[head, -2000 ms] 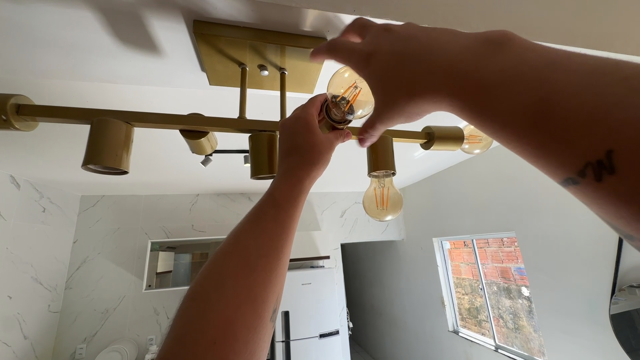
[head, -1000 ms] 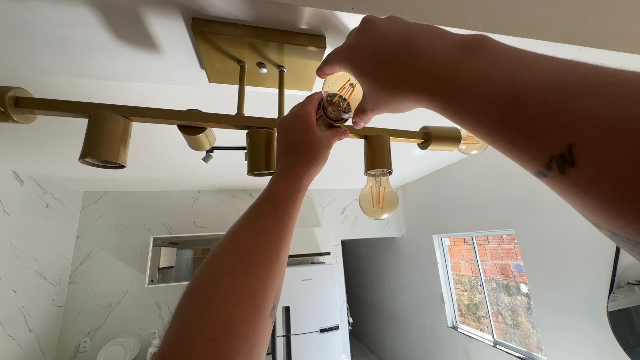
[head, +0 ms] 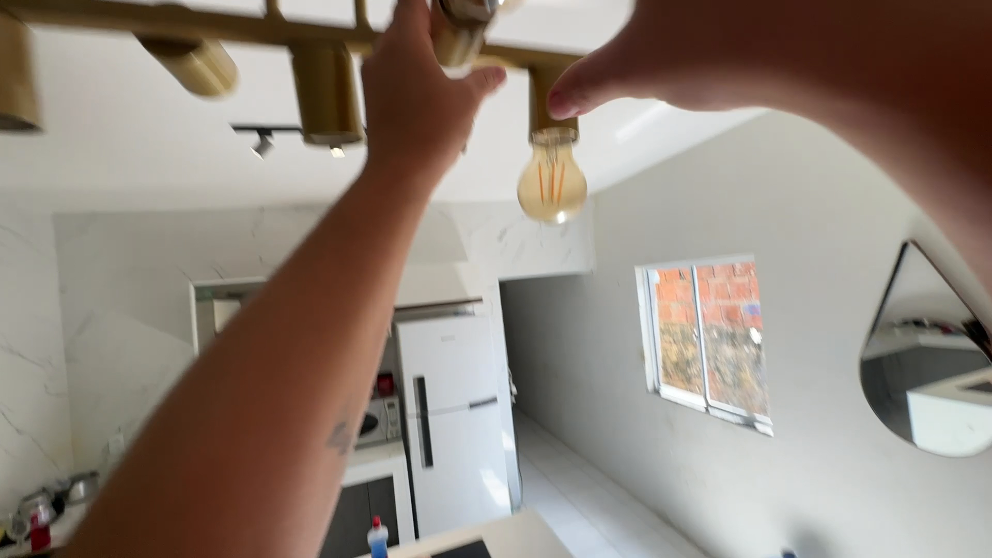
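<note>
My left hand (head: 422, 89) is at a brass-coloured lamp socket (head: 459, 35) of the ceiling fixture, its thumb apart from the socket's side; whether the fingers behind grip it is hidden. The bulb at that socket is mostly cut off by the top edge. My right hand (head: 659, 58) is right of it, fingers partly out of frame, thumb in front of a downward socket (head: 545, 85). An amber filament bulb (head: 552, 182) hangs from that downward socket. To the left, more sockets (head: 325, 93) on the brass-coloured bar (head: 194, 25) point down without bulbs.
Below stand a white refrigerator (head: 449, 434) and a counter (head: 496, 539) with a bottle (head: 377, 537). A sliding window (head: 707, 341) and a mirror (head: 926, 372) are on the right wall. A small black track light (head: 263, 145) is on the ceiling behind.
The view has tilted down, so the fixture sits higher in frame. My right hand has come away from the bulb it was around, and my left thumb has spread from the socket.
</note>
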